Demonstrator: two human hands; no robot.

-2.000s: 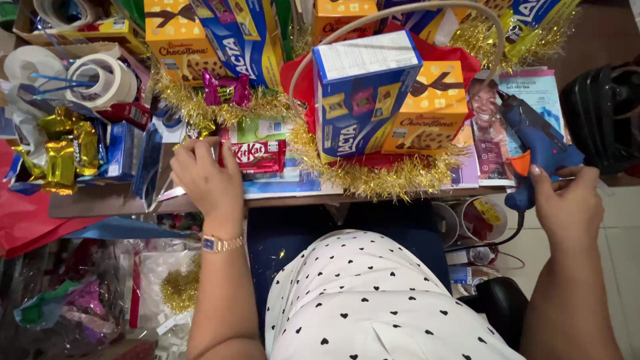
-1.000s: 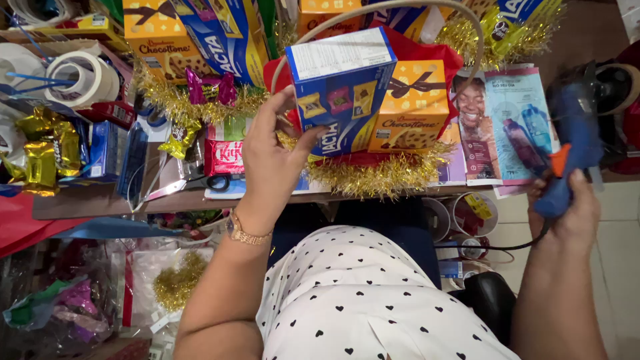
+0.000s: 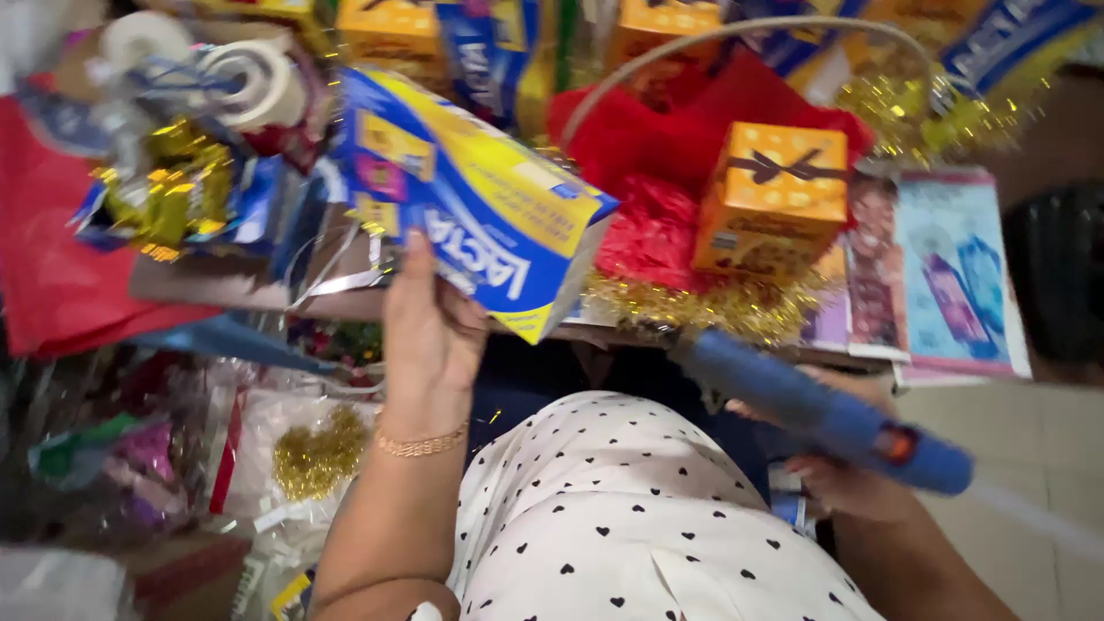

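My left hand [image 3: 431, 336] grips a blue and yellow Lacta chocolate box [image 3: 483, 198] by its lower part and holds it tilted above the table edge. In my right hand [image 3: 845, 483] is a blue hot glue gun [image 3: 819, 414], its nozzle pointing left toward the basket. The basket, with a thin arched handle [image 3: 742, 30], is lined with red fabric [image 3: 759, 86] and crumpled red tissue [image 3: 647, 233]. An orange Chocottone box [image 3: 776, 198] stands in it at the right, and gold tinsel [image 3: 707, 306] runs along the front.
Tape rolls [image 3: 254, 86] and gold-wrapped candies [image 3: 172, 190] crowd the left of the table. Magazines [image 3: 953, 267] lie at the right, near a dark object [image 3: 1056, 267]. More boxes and gold tinsel [image 3: 906, 112] stand behind. Plastic bags and tinsel [image 3: 319, 453] are at the lower left.
The Lacta box, earlier in the basket beside the orange box, is now out to the left in my left hand. My right hand has brought the glue gun leftward, in front of the basket.
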